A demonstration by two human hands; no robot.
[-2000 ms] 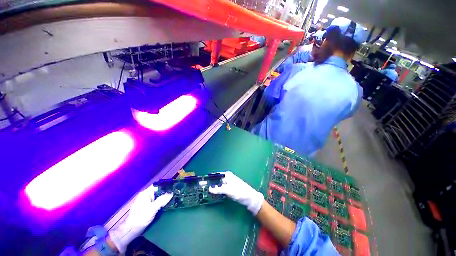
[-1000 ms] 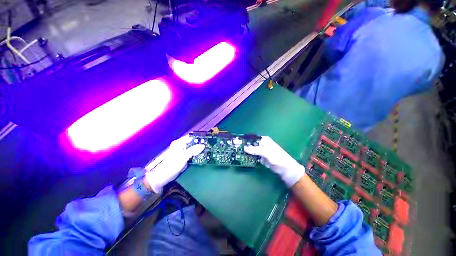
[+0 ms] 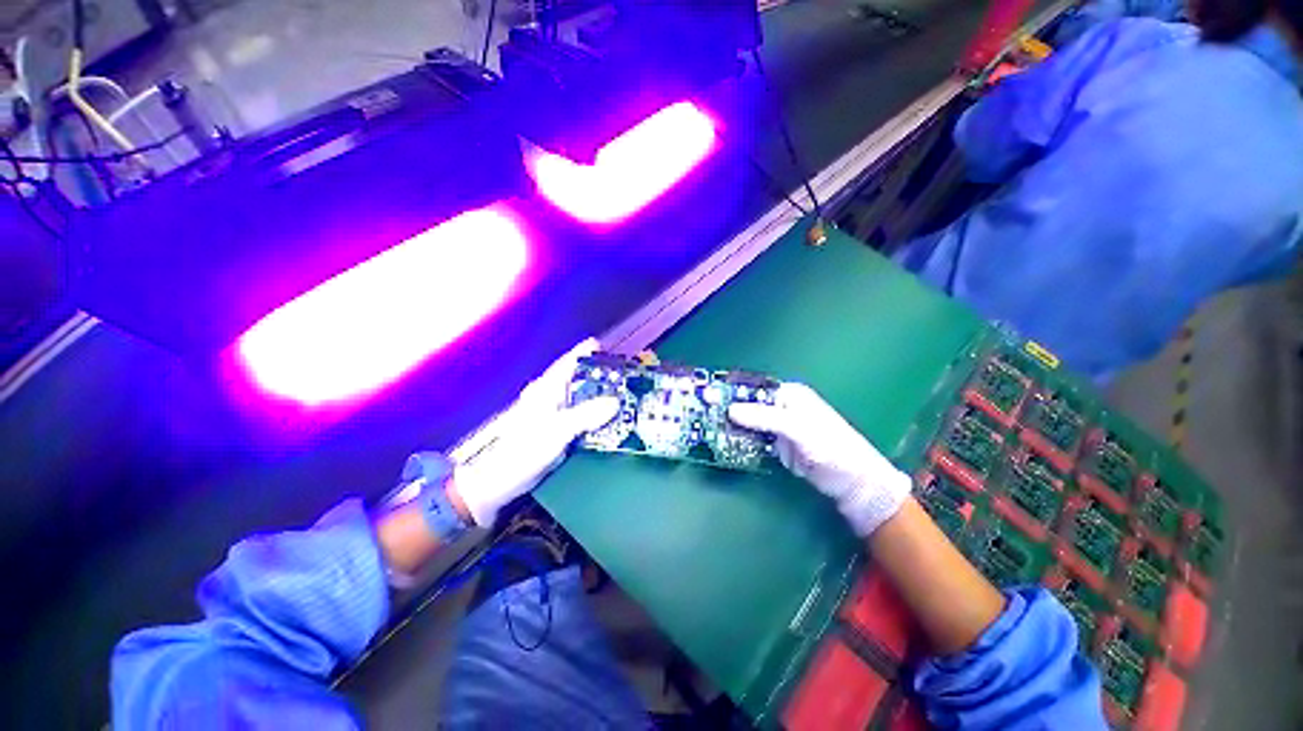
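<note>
A board strip (image 3: 669,417) crowded with parts, with black parts along its far edge, is held level above the green bench mat (image 3: 686,550). My left hand (image 3: 532,440), in a white glove with a blue band at the wrist, grips its left end with the thumb on top. My right hand (image 3: 822,446), also white-gloved, grips its right end with the thumb on top. The fingers under the strip are hidden. The sectioned board tray (image 3: 1040,493) lies at the right, with small circuit boards in many red pockets.
Two lamps glow purple-pink (image 3: 386,307) over the dark conveyor at the left and far side. A metal rail (image 3: 715,271) runs between conveyor and mat. A person in a blue coat (image 3: 1129,186) stands at the far right. Some near-side tray pockets show bare red lining (image 3: 836,693).
The view has tilted down and shifted since the first frame. Both hands still hold the board strip, whose face now catches more light and tilts slightly down to the right.
</note>
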